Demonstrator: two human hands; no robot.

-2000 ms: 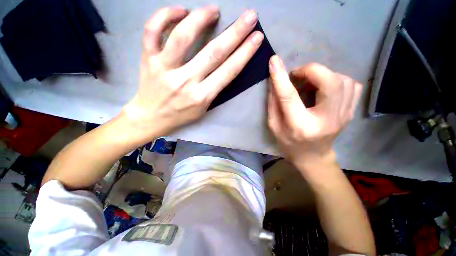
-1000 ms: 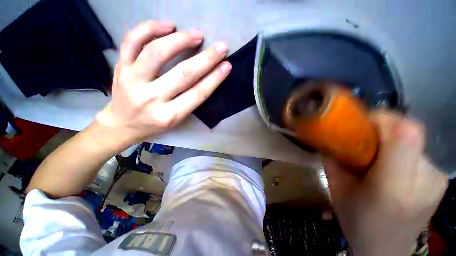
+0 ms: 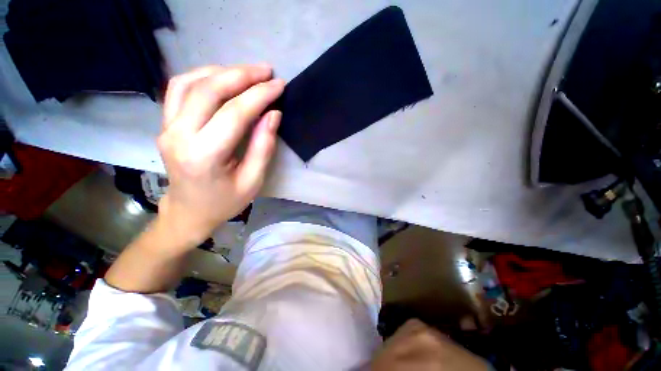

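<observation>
A single dark fabric piece lies flat on the whitish-grey table cover, one corner rounded and its lower right edge frayed. My left hand holds its left end between thumb and fingertips. My right hand is low at the bottom edge of the picture, below the table edge; it is cut off and blurred, and its fingers cannot be made out. The dark steam iron with a pale rim stands at the right of the table, and no hand is on it.
A stack of dark pieces lies at the upper left of the table cover. A metal fitting is beside the iron. Red cloth and other scraps lie on the floor beyond the table's front edge.
The iron has gone from beside the dark piece to the right side, and my right hand has left it and dropped low. My left hand now pinches the piece's left end instead of lying flat.
</observation>
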